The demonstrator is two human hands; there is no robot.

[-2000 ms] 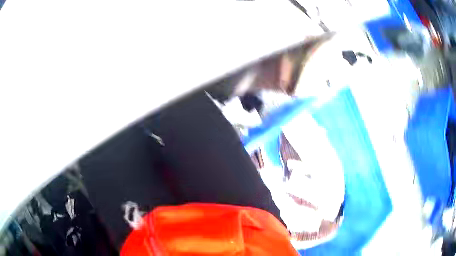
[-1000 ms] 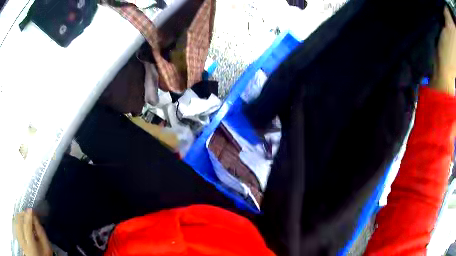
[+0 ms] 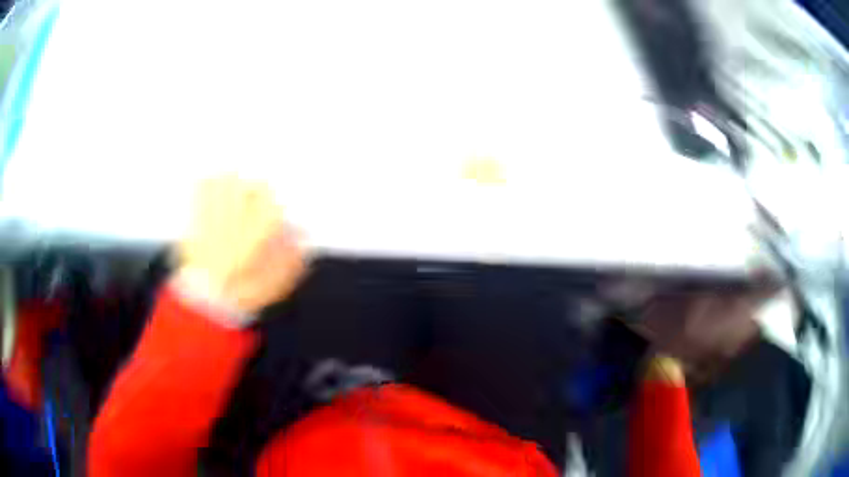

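Note:
The frame is strongly blurred and overexposed. My left hand (image 3: 240, 244) is on the front edge of the white table (image 3: 391, 121), at left of centre. Its fingers are washed out, so I cannot tell if they hold anything. My right hand (image 3: 667, 369) is low at the right, below the table edge, small and blurred; only a bit shows above the red sleeve. Dark cloth (image 3: 759, 396) lies beside and right of it. Whether the right hand grips it cannot be told.
A dark blurred object (image 3: 684, 74) stands at the table's back right. Brownish material (image 3: 694, 321) hangs below the table's right end. A bit of blue (image 3: 721, 452) shows at the bottom right. My red-clad body is at the bottom centre.
The view has swung from the blue bin to the table. The raised black garment has left the upper right. My right hand is now low; my left hand is on the table edge nearer the centre.

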